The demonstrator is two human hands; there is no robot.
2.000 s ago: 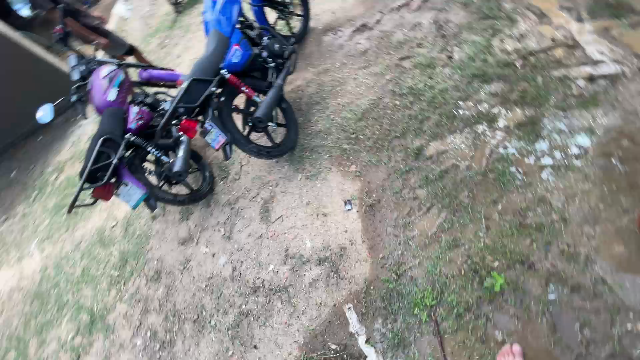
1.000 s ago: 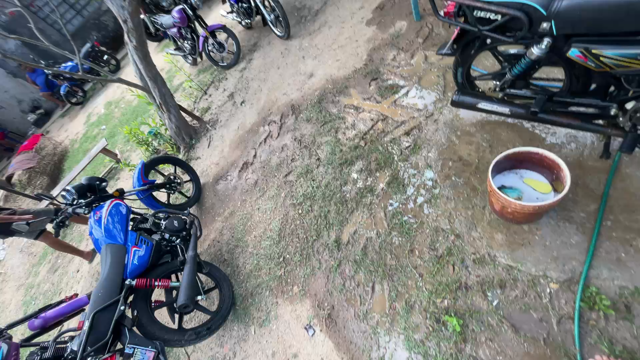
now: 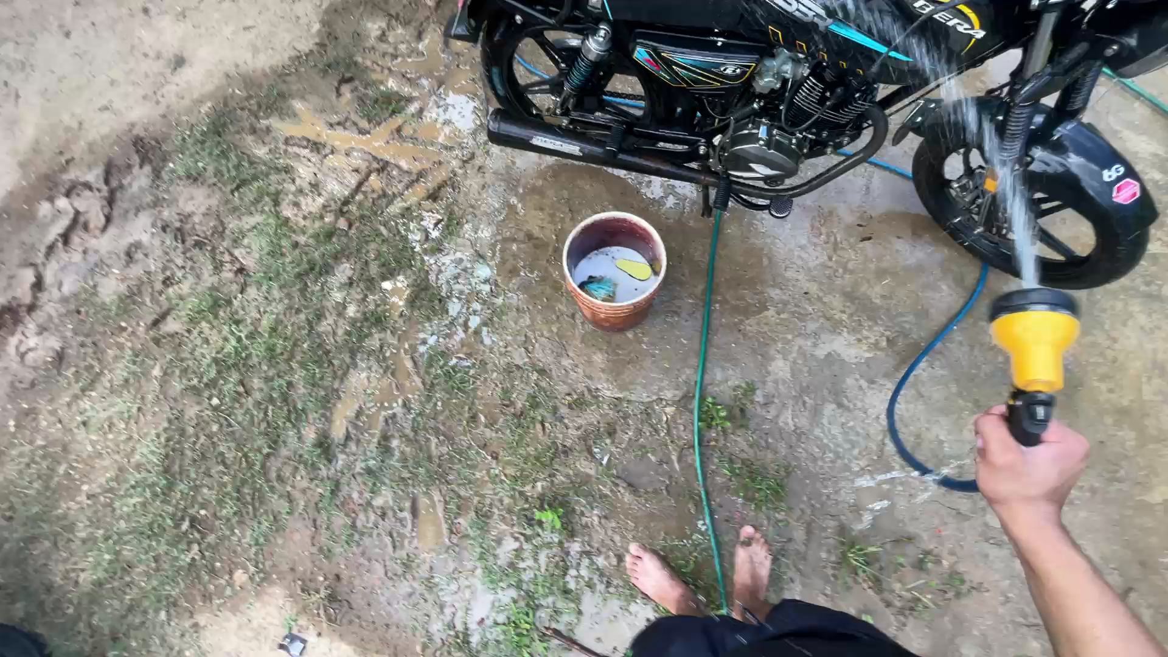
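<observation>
At the right, my right hand (image 3: 1031, 461) is closed around the black grip of a yellow and black hose spray nozzle (image 3: 1036, 342). Water sprays from its head toward the tank and front of a black Bera motorcycle (image 3: 762, 146), which stands across the top right. A blue hose (image 3: 899, 401) loops on the ground from near my hand to beneath the motorcycle. Left of the nozzle, a reddish-brown bucket (image 3: 613, 315) holds whitish water, a yellow sponge-like piece (image 3: 634, 269) and a teal cloth or scrubber (image 3: 599, 288). My left hand is out of view.
A green hose (image 3: 701, 401) runs from under the motorcycle to between my bare feet (image 3: 662, 579). Wet concrete (image 3: 821, 301) lies under the motorcycle and bucket. Muddy puddles (image 3: 365, 137) and patchy grass (image 3: 274, 265) spread to the left.
The view has swung far to the right, away from the parked blue and purple motorcycles. My right hand with the spraying nozzle now shows; neither earlier frame shows it.
</observation>
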